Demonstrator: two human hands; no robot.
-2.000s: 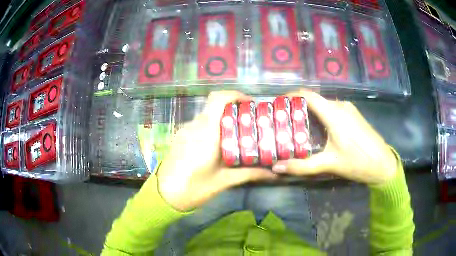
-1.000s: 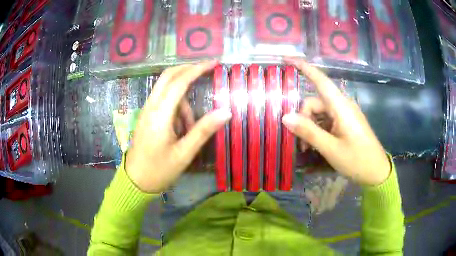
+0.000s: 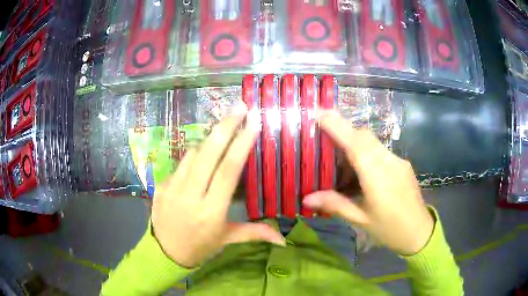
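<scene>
A row of several red phone bodies [image 3: 289,156] stands on edge side by side over the clear-covered work mat [image 3: 191,107], the near ends toward me. My left hand [image 3: 200,193] is at the row's left side, fingertips against the outermost body, thumb stretched below the near end. My right hand [image 3: 379,193] has its fingertips on the right side and its thumb over the near right end. The row is held between both hands. The hands are slightly blurred.
A clear blister tray [image 3: 289,81] with red phones, back sides up, lies just beyond the row. A stack of clear trays [image 3: 55,179] with red phones stands at the left. More clear trays [image 3: 519,139] are cut off at the right edge.
The bodies were tipped from end-on to lengthwise view between the frames two and one seconds ago. Since then both hands have slid toward me, thumbs now at the near end.
</scene>
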